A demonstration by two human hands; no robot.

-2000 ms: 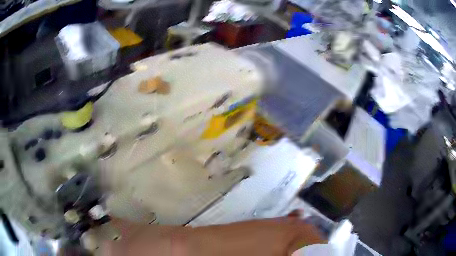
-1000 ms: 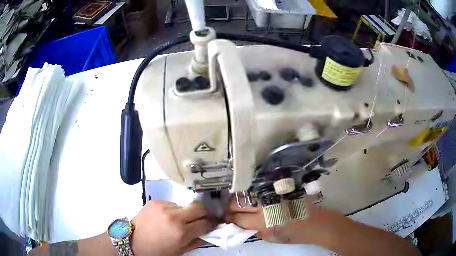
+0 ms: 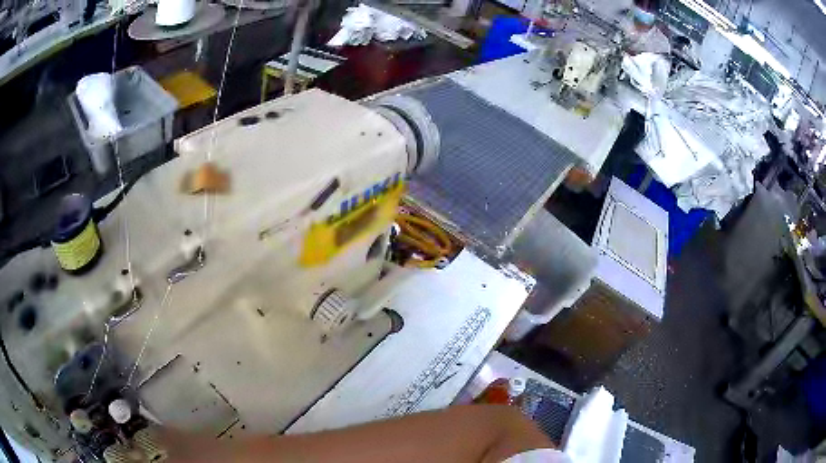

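Note:
The cream sewing machine head point(image 3: 263, 199) fills the left and middle of the view, with a yellow brand patch. Its ribbed tension knobs point(image 3: 136, 446) are at the bottom left edge. My right forearm point(image 3: 362, 441) runs along the bottom edge towards these knobs; its hand is hidden or cut off there. My left hand is out of the picture. The presser foot and needles are not visible. White cloth point(image 3: 595, 429) lies on the side board at the lower right, over dark striped pieces point(image 3: 549, 409).
The white table point(image 3: 426, 344) bears a printed scale. An orange-brown bottle point(image 3: 496, 392) stands on the side board. Orange loops point(image 3: 424, 242) lie behind the machine's handwheel end point(image 3: 418, 136). A grey ribbed panel point(image 3: 489, 154) is beyond. Another machine, white cloth heaps and a masked person are farther back.
One second ago both hands were at the needle area with a white piece. The view has swung right; the left hand has left it and only the right forearm shows. The side board has come in.

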